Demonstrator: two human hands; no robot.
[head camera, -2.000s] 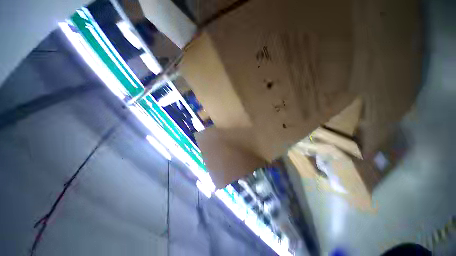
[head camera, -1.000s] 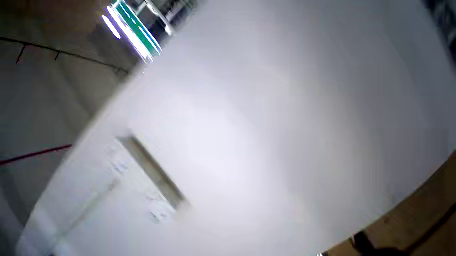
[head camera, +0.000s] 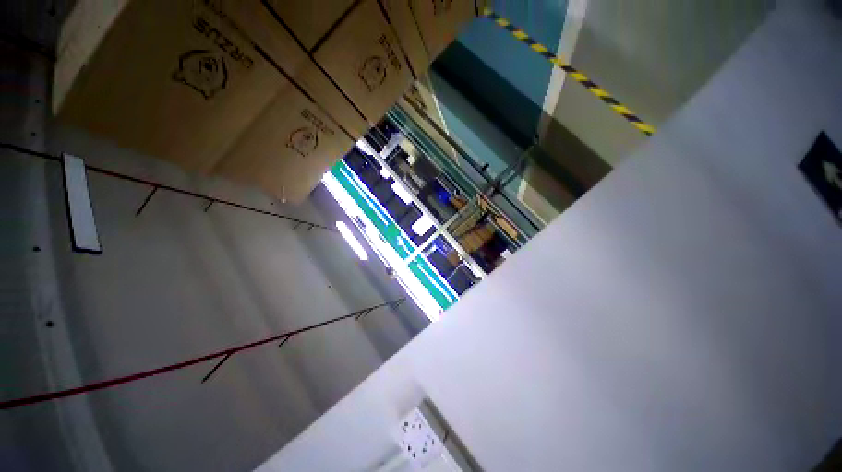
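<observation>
Neither of my hands is in the picture. The nearest thing is a large pale wall or panel (head camera: 591, 323) filling the lower right, tilted in the view. A white fitting with small dark holes, like a power socket (head camera: 421, 433), is on it near the bottom edge. Brown cartons (head camera: 175, 101) with a printed animal-head logo and lettering are stacked at the upper left. No hand touches them.
Beyond the gap lie a green conveyor line (head camera: 374, 214) with bright tube lights and pale rack bars (head camera: 429, 241). Yellow-black tape (head camera: 591, 85) marks the floor at the upper right. Red pipes (head camera: 166, 369) cross the grey surface at left. A dark arrow sign (head camera: 824, 175) is at right.
The pale panel that filled most of the view has shifted to the lower right. The logo cartons, the floor tape and more of the line have come into view.
</observation>
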